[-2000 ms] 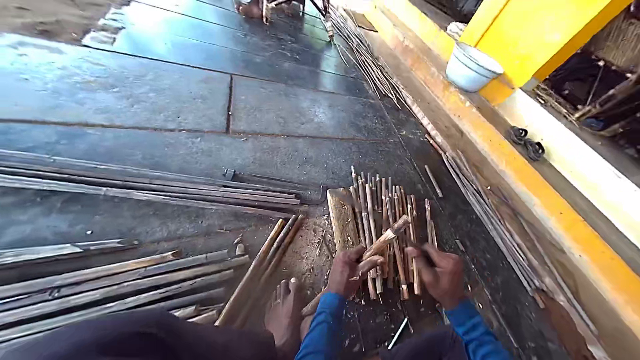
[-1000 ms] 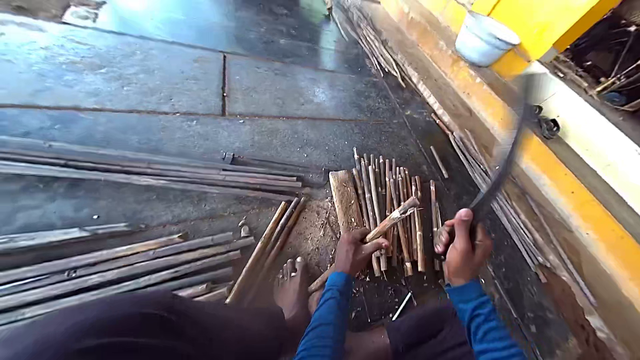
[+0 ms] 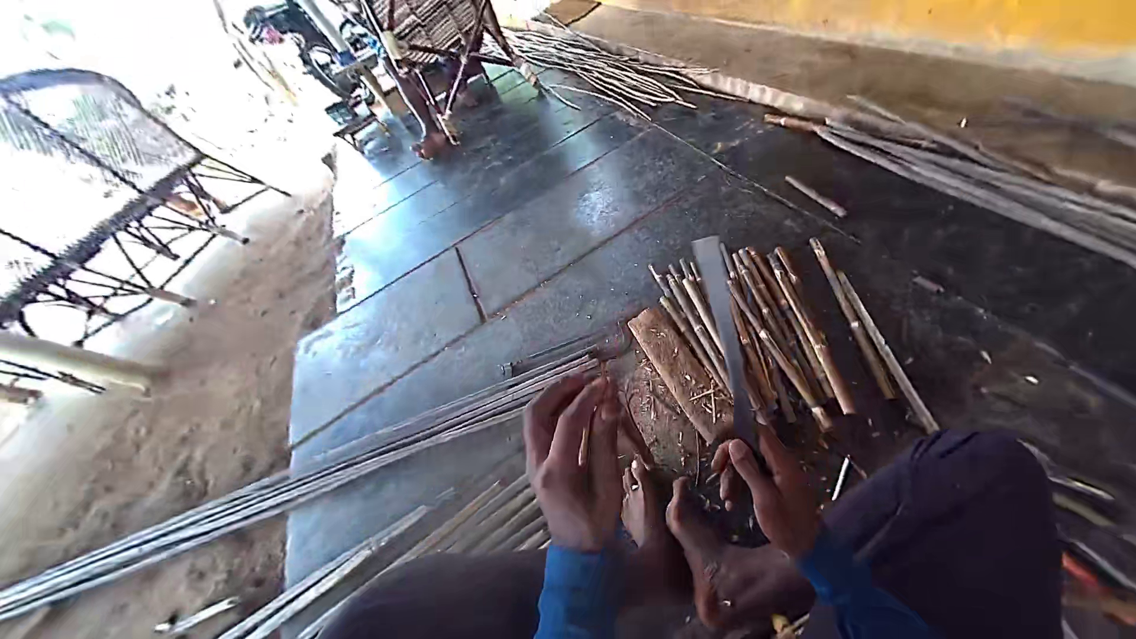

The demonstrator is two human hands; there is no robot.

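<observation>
My right hand [image 3: 770, 488] is closed around the lower end of a long flat metal blade [image 3: 723, 328], which points up and away over the cut sticks. My left hand [image 3: 577, 461] is raised to the left of it with curled fingers; whether something thin lies between them I cannot tell. Short cut cane pieces [image 3: 803, 333] lie side by side beyond my right hand. A flat wooden block [image 3: 679, 368] rests at their left, with shavings around it. My bare feet [image 3: 643, 506] are below, between the hands.
Long poles [image 3: 302, 488] run across the floor at left, with more thin sticks [image 3: 967, 173] along the wall base. A woven cane seat frame [image 3: 98, 169] stands at far left. Another person's foot [image 3: 432, 145] shows beside a woven chair [image 3: 430, 31] at the back.
The view has swung left. The cane stick my left hand held earlier is gone from it. The blade, raised at far right a second ago, now stands over the cut pieces.
</observation>
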